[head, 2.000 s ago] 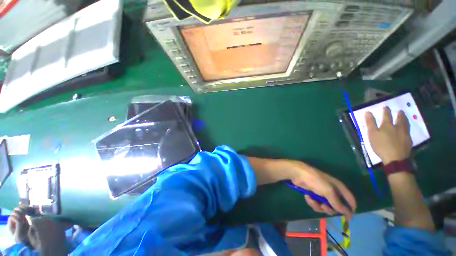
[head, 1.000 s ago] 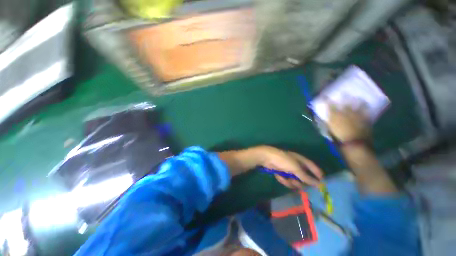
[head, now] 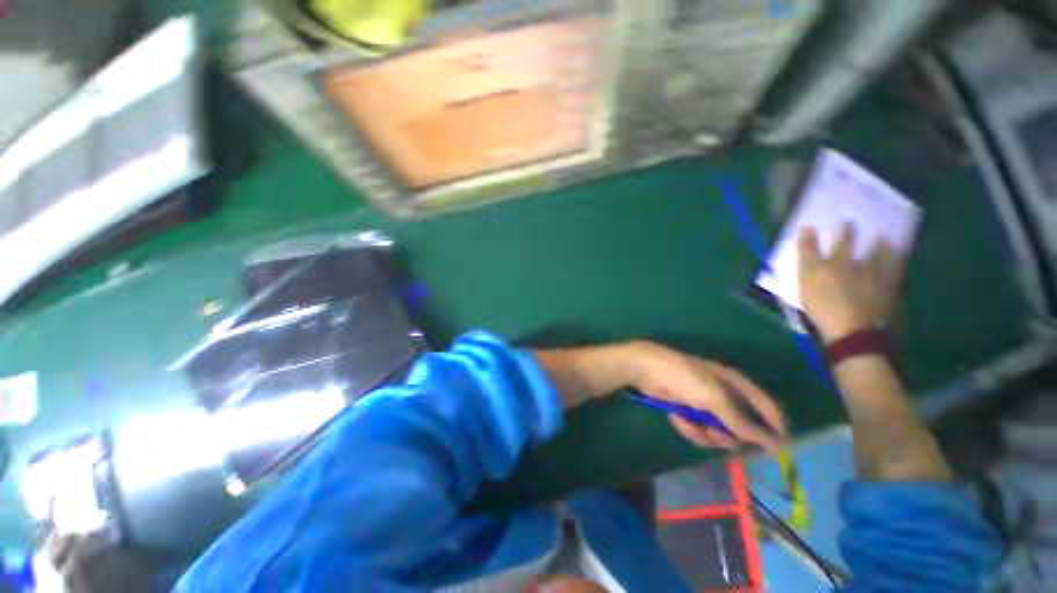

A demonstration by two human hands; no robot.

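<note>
The tablet point(head: 829, 191) lies on the green mat at the right, its screen bright white and turned at an angle. My right hand point(head: 852, 278) lies flat on its lower part, fingers apart, a dark red band at the wrist. My left hand point(head: 707, 400) is near the mat's front edge, curled around a thin dark-blue pen point(head: 678, 410). A bright blue cable point(head: 742, 214) runs down along the tablet's left edge and past it. The beige-grey test instrument point(head: 649, 116) stands behind, its screen orange. The frame is somewhat blurred.
Bagged dark tablets point(head: 307, 330) lie left of my left arm. A white ribbed panel point(head: 116, 151) is at the far left. Another person's hand point(head: 87, 562) is by a small device point(head: 72, 481) at lower left. A red-framed rack point(head: 707, 515) is below the edge. Grey equipment stands at the right.
The view has shifted, so the bench sits further left in the picture. The tablet is turned more diagonally than two seconds ago, with my right hand still on it. My left hand still holds the pen.
</note>
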